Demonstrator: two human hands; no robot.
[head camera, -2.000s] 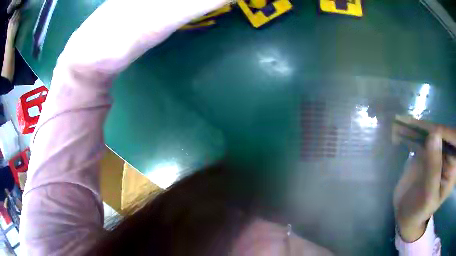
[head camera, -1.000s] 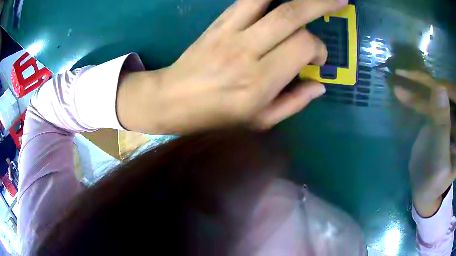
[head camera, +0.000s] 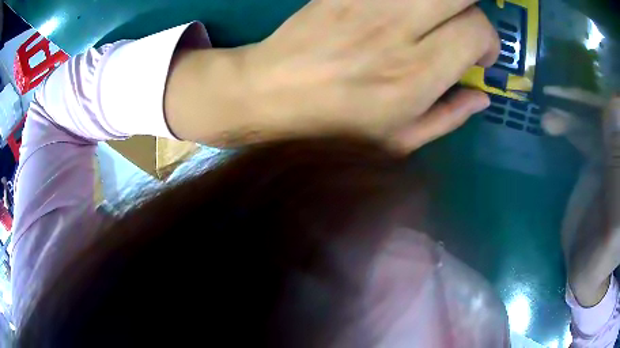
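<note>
My left hand (head camera: 360, 75) holds a yellow-and-black frame part (head camera: 533, 41) by its near left side, at the top right. The frame lies over the clear sheet (head camera: 506, 146), whose small dark pieces (head camera: 514, 114) show in rows below the frame and through its window. My right hand (head camera: 591, 183) is blurred and cut off by the right edge. A thin, blurred, pale tip, possibly tweezers (head camera: 574, 94), reaches from it towards the frame's lower right corner.
The green bench top (head camera: 476, 197) lies under the sheet, with glare near the bottom right. The wearer's dark hair (head camera: 272, 238) covers the lower middle. A cardboard box (head camera: 146, 155) and a red plastic stool (head camera: 35, 62) are beside the bench at the left.
The frame part and my left hand have shifted right and slightly up in the picture. My right hand appears nearer the frame, and the tip is now by its lower right corner.
</note>
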